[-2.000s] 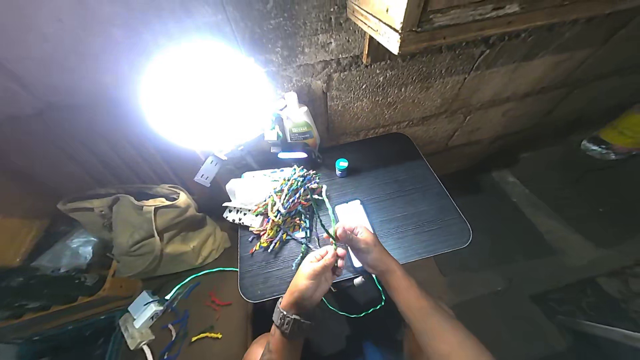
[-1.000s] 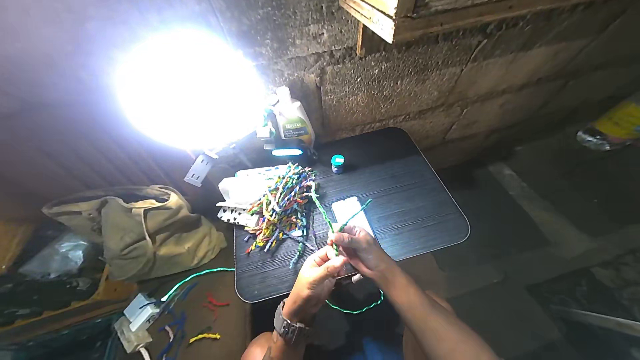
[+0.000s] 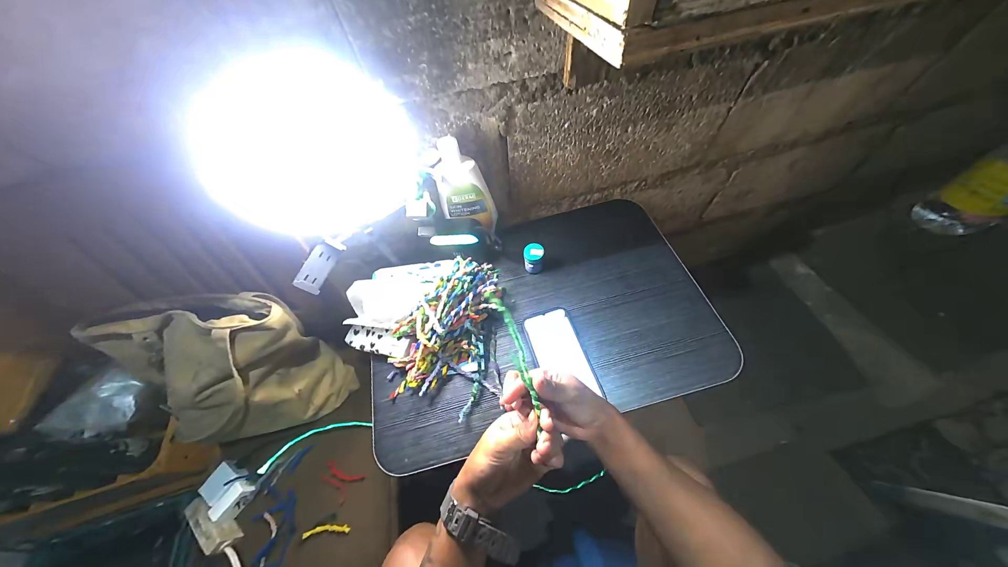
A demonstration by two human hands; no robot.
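My left hand [image 3: 512,445], with a watch on its wrist, pinches a green twisted cord [image 3: 521,354] near the table's front edge. My right hand [image 3: 571,402] grips the same cord just above and to the right, its fingers close to the left ones. The cord runs up from my fingers to a pile of multicoloured twisted cords [image 3: 453,315] on the black table [image 3: 661,315]. Below my hands hangs a loop of green cord [image 3: 579,482]. A phone with a bright white screen [image 3: 561,342] lies behind my right hand, which covers its lower part.
A small blue jar [image 3: 533,258] and a lotion bottle [image 3: 466,193] stand at the back. A bright lamp [image 3: 303,142] shines at upper left. Left of the table are a khaki bag [image 3: 260,370], plugs [image 3: 226,488] and cord scraps [image 3: 327,531]. A wooden ledge [image 3: 622,39] juts from the wall.
The green strand that stuck out to the upper right of my fingers one second ago now lies alongside the other strand. Both hands stay close together at the front edge.
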